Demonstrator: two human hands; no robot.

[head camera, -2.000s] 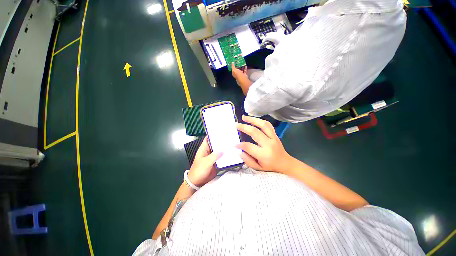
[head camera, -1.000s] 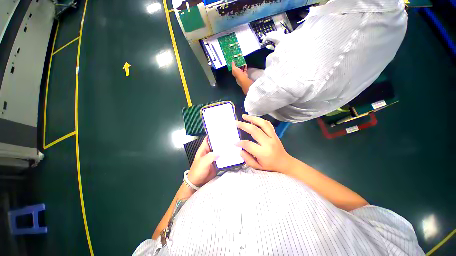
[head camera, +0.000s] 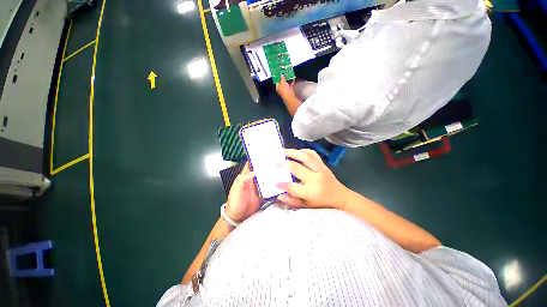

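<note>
A smartphone point(head camera: 266, 154) with a bright white screen is upright in front of my body. My left hand point(head camera: 243, 196) holds its lower left edge, with the fingers partly hidden behind it. My right hand point(head camera: 312, 180) is at its lower right side, with the thumb over the lower screen and fingers along the right edge. The screen content is too bright to read.
A person in a white striped coat point(head camera: 396, 72) sits ahead right, holding a green circuit board point(head camera: 279, 60) beside a keyboard point(head camera: 318, 36). Slotted racks point(head camera: 231, 143) stand on the floor behind the phone. A red base point(head camera: 414, 157) is at right, a blue stool point(head camera: 31, 259) far left.
My right hand has moved slightly left and its fingers have shifted on the phone. The phone is tilted slightly more. The seated person's gloved hand has moved right, uncovering more of the keyboard.
</note>
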